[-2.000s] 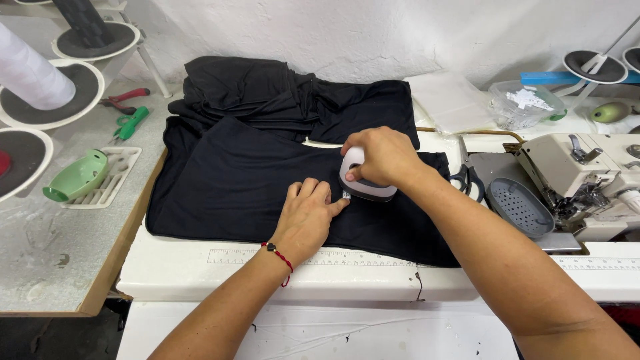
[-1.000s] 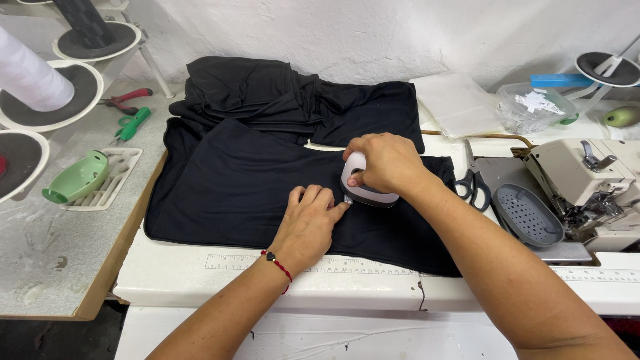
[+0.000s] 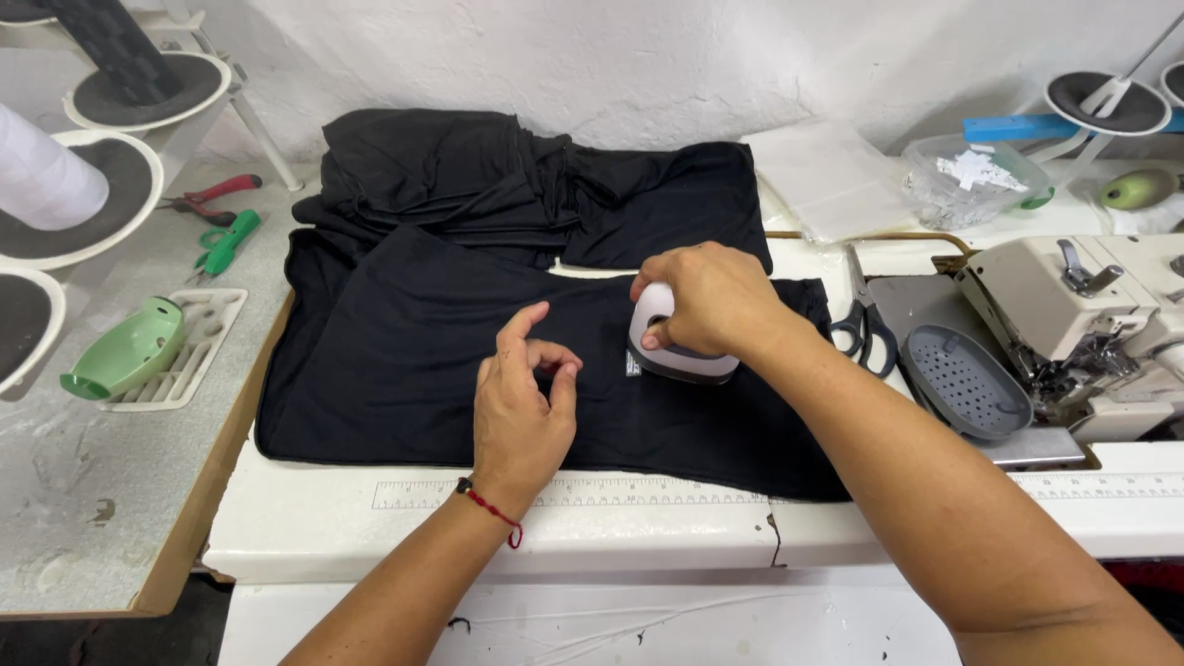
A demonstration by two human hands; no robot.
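Observation:
My right hand [image 3: 717, 301] grips a small white and grey mini heat press [image 3: 680, 347], which rests on a black fabric garment [image 3: 444, 361]. A small printed label [image 3: 633, 362] shows at the left edge of the press, partly covered by it. My left hand [image 3: 527, 398], with a red cord bracelet on the wrist, is over the garment to the left of the press. Its thumb and index finger are curled close together, and nothing shows between them. Behind lies a pile of folded black fabric [image 3: 435, 176].
Black-handled scissors [image 3: 865, 324], a grey perforated dish [image 3: 967, 381] and an overlock sewing machine [image 3: 1064, 296] are at right. Behind them is a clear tub [image 3: 971, 185] of white pieces. At left are green thread snips [image 3: 225, 242], red-handled pliers [image 3: 217, 192], a green dish [image 3: 134, 351] and thread cones.
My left hand has lifted off the fabric beside the press and moved left, its fingers now raised. My right hand still holds the press over nearly the same spot.

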